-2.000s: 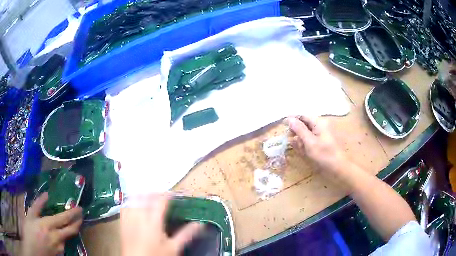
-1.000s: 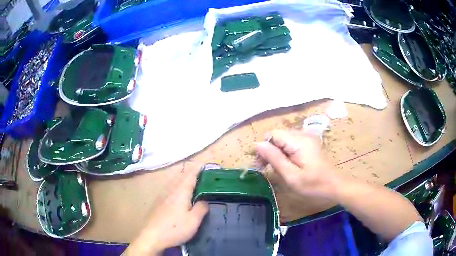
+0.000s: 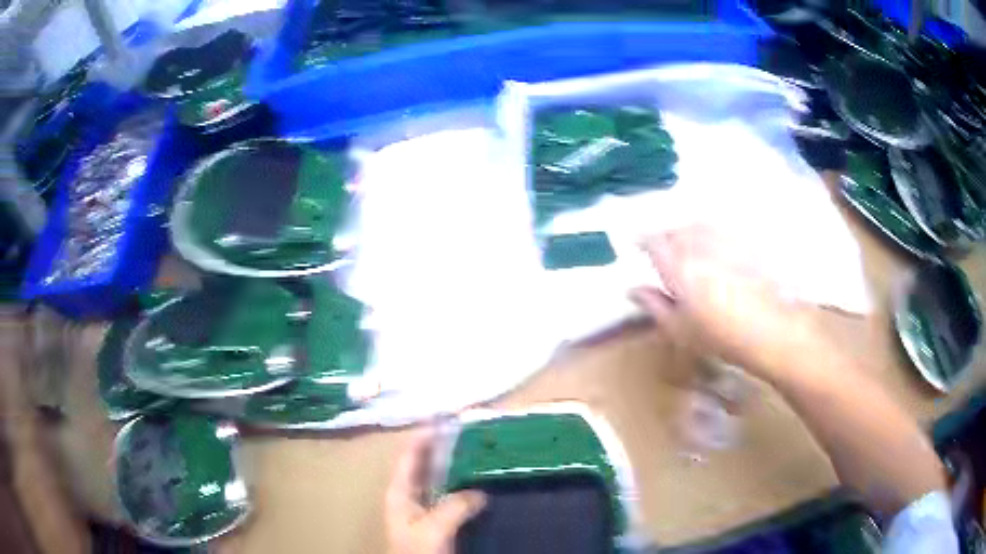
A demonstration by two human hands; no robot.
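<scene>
A glossy green car body shell (image 3: 528, 446) with a pale rim and dark recess lies at the bottom middle, partly cut off by the frame edge. My left hand (image 3: 424, 511) grips its left side, thumb over the edge. My right hand (image 3: 692, 284) is blurred over the white sheet (image 3: 443, 292), right of a single flat green panel (image 3: 580, 250). Whether it holds anything cannot be told. More green panels (image 3: 605, 152) lie piled on the sheet behind. Small translucent lumps (image 3: 708, 420) lie on the brown board below my right forearm.
A large blue bin (image 3: 454, 95) stands behind the sheet, and a smaller blue bin (image 3: 103, 206) of silvery pieces at left. Green shells are stacked at left (image 3: 216, 341) and right (image 3: 938, 322). Part of another person's arm (image 3: 41, 487) shows at the far left edge.
My right hand has left the shell's top edge and moved up and right over the sheet, near the single panel. My left hand stays on the shell. The camera view has shifted.
</scene>
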